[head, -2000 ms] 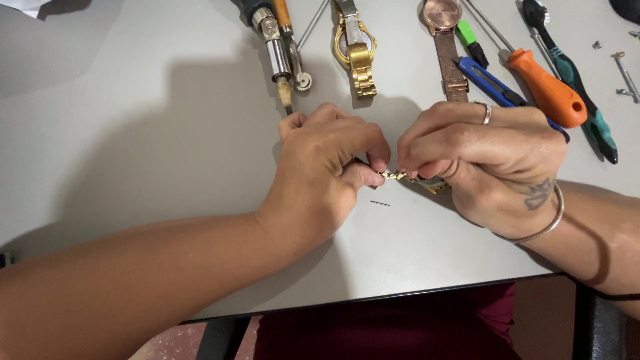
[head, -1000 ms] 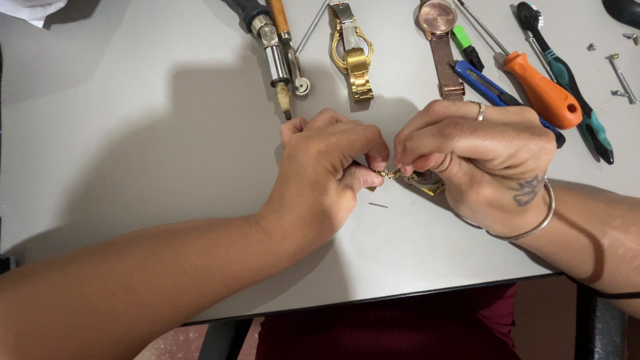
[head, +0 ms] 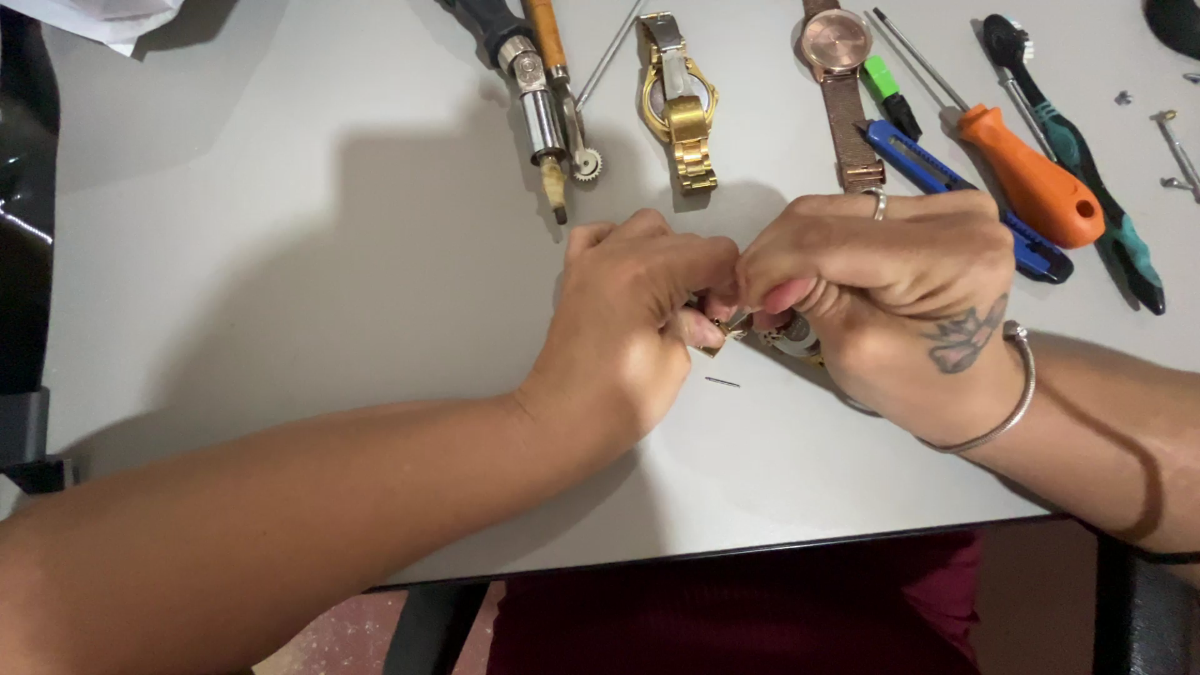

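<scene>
Between thumb and fingers, my left hand [head: 637,319] pinches the end of a gold-coloured metal watch band [head: 714,339]. My right hand [head: 881,309] meets it there with closed fingertips. Part of a watch [head: 797,337] shows beneath the right palm; the rest is covered. Whether the right fingertips also hold a small part cannot be told. A thin metal pin [head: 723,382] lies on the table just below the fingers.
Beyond my hands lie a soldering iron [head: 539,117], a tool with a toothed wheel [head: 587,164], a gold watch [head: 689,122], a rose-coloured watch [head: 836,42], a blue cutter [head: 919,159], an orange-handled screwdriver [head: 1031,178], a toothbrush [head: 1078,155] and small screws [head: 1123,97]. The table edge [head: 750,555] runs nearest my body.
The fingertips of both hands have come closer together over the gold band. The pin stays on the table below them.
</scene>
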